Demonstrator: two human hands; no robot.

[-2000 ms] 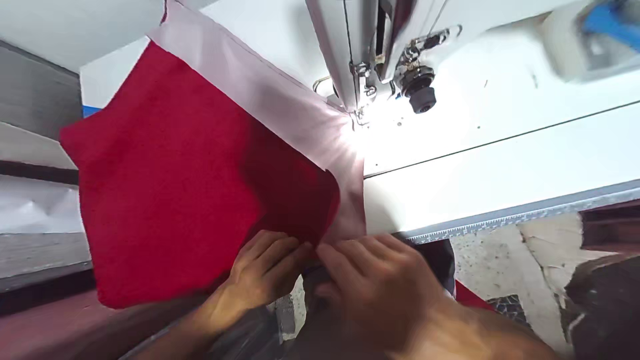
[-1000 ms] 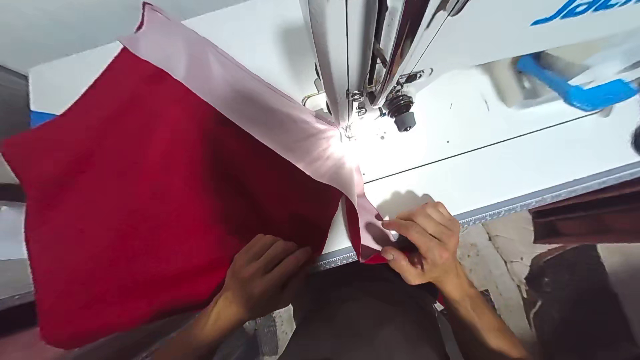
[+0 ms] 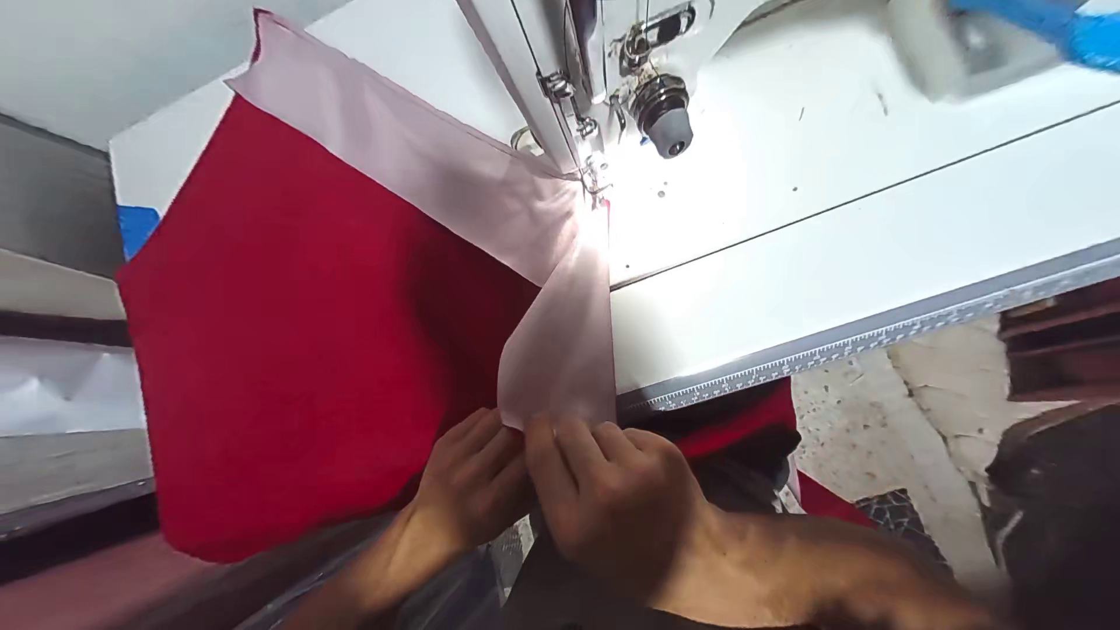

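Note:
A red fabric piece point(image 3: 297, 332) lies across the left of the sewing machine bed, with a pale pink fabric strip point(image 3: 385, 140) along its upper edge. The strip passes under the lit presser foot point(image 3: 597, 175) and turns down toward me. Both hands grip the strip's near end at the table's front edge. My left hand point(image 3: 477, 477) pinches it where red and pink meet, its fingertips partly hidden. Beside it and almost touching, my right hand point(image 3: 604, 490) has its fingers curled over the pink end.
A measuring tape strip point(image 3: 787, 359) runs along the table's front edge. The machine's black thread tension knob point(image 3: 669, 122) is right of the needle area. A blurred blue object point(image 3: 1094, 39) is at the upper right. More red fabric point(image 3: 744, 420) hangs below the table edge.
My right hand has moved left, from the strip's lifted corner to beside my left hand. The strip's near part, folded narrow a second ago, now lies wider and flatter.

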